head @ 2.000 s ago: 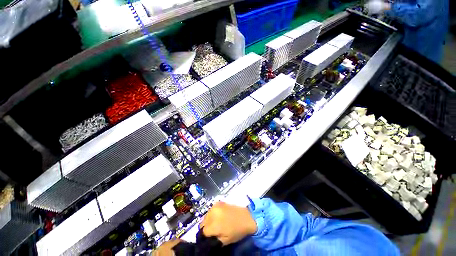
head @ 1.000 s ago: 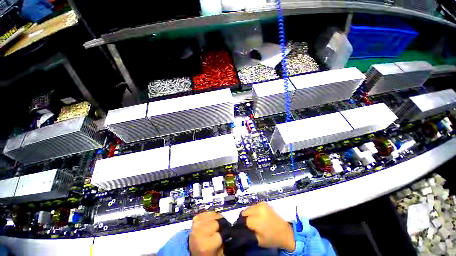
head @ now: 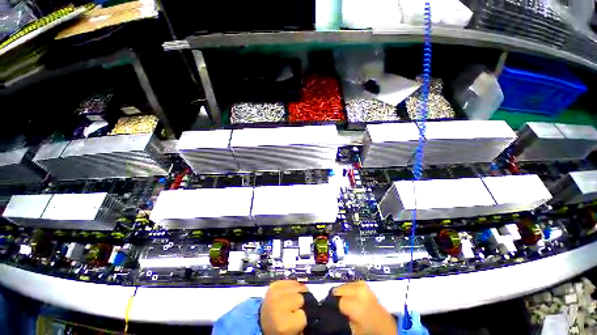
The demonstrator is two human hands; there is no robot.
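Note:
My left hand (head: pixel 285 307) and my right hand (head: pixel 359 306) are close together at the bottom centre, in front of the pale conveyor rail (head: pixel 203 302). Both have curled fingers. A black shape (head: pixel 325 317) lies between them; I cannot tell whether it is a held part or finger coverings. Behind the rail lies a black circuit board (head: pixel 379 265) with silver finned heatsinks (head: pixel 294 204), toroidal inductors (head: pixel 321 250) and white block components (head: pixel 305 246) near its front edge.
More boards with heatsinks (head: pixel 465 196) stand left and right. Behind are bins of red components (head: pixel 317 98) and silver-grey components (head: pixel 258 112), and a blue crate (head: pixel 540 88). A blue coiled cord (head: pixel 424 85) hangs right of centre. Cream-white components (head: pixel 568 304) lie lower right.
The view has swung from the right towards the left and levelled, so boards and bins appear shifted right. My hands remain together at the front of the rail, now lower in the picture.

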